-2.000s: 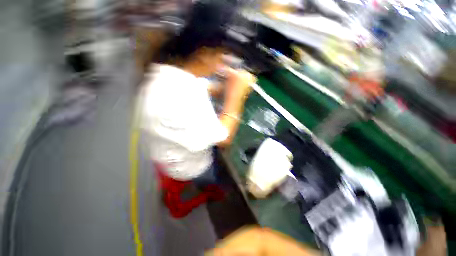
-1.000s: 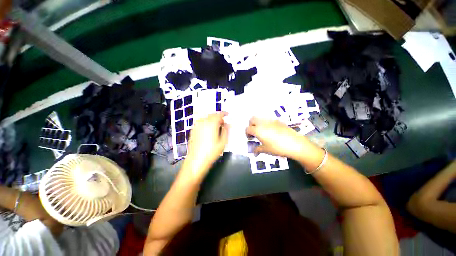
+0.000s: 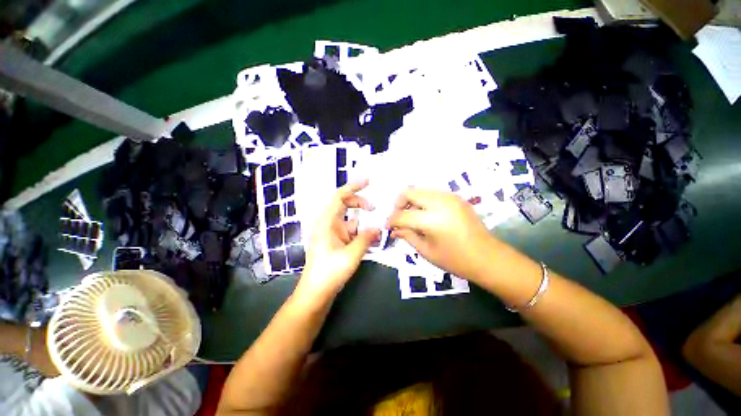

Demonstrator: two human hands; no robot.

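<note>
My left hand (image 3: 335, 244) and my right hand (image 3: 443, 229) meet at the fingertips over the white sheets. A small dark piece with a pale edge (image 3: 385, 237) is pinched between them; glare and fingers hide most of it. A white sticker sheet (image 3: 281, 213) with rows of dark squares lies left of my left hand. Another sheet with dark squares (image 3: 432, 284) lies below my right hand. Heaps of small black plastic parts lie at left (image 3: 175, 203) and right (image 3: 613, 154).
White waste sheets (image 3: 439, 97) lie beyond my hands, with a black scrap pile (image 3: 325, 101) on them. A cream desk fan (image 3: 122, 325) stands at front left. Small gridded sheets (image 3: 80, 231) lie far left. Other people's arms (image 3: 719, 337) show at both lower sides. A cardboard box (image 3: 678, 15) is at upper right.
The view has swung from a blurred neighbour and belt to the bench. Since one second ago, my hands have come together, and the small piece shows between my fingertips.
</note>
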